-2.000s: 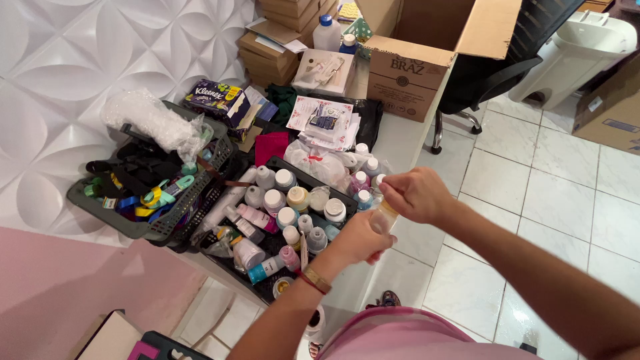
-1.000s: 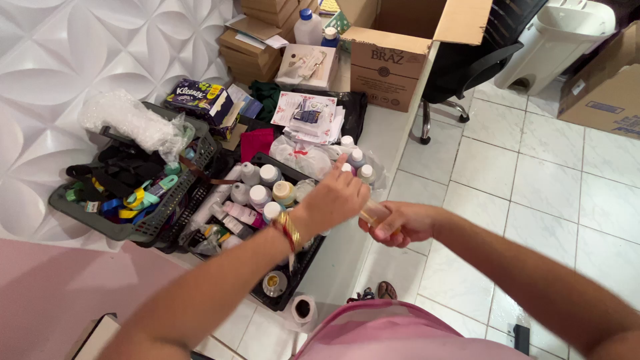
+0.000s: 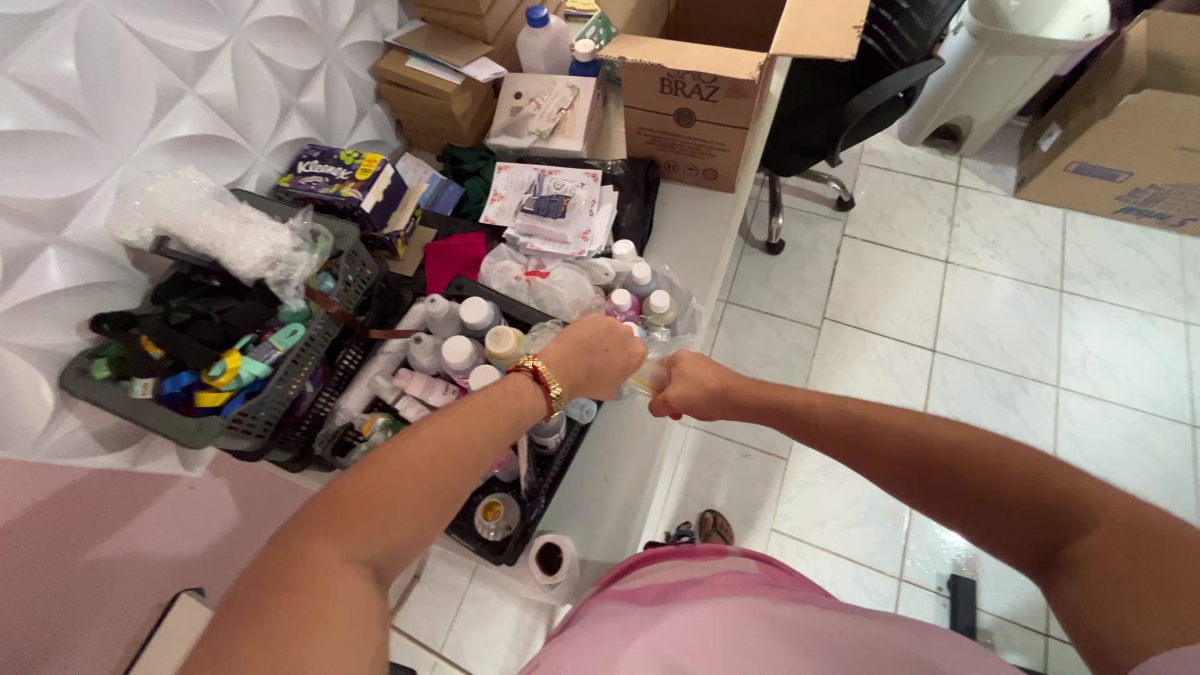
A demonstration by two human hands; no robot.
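Both my hands meet at a small clear bottle (image 3: 649, 377) with something yellowish in it, above the table's edge. My right hand (image 3: 698, 384) is closed around its right end. My left hand (image 3: 592, 358), with a gold bracelet at the wrist, is at its other end, fingers curled; whether it grips a cap is hidden. Below and left, a black plastic basket (image 3: 542, 525) holds many capped bottles and pink tubes. Several bottles with white caps, one a pink bottle (image 3: 622, 306), stand in clear plastic just beyond my hands. A clear jar (image 3: 496, 516) sits in the basket's near corner.
A grey basket (image 3: 220, 433) of straps and bubble wrap is at the left. Behind are a Kleenex box (image 3: 330, 178), printed cards (image 3: 539, 202) and an open cardboard box (image 3: 689, 122). A paper roll (image 3: 552, 560) stands near the front edge. An office chair (image 3: 825, 103) is beyond the table.
Both hands stay together at the small bottle. The left hand has turned over its end, with the fingers more curled than a second ago.
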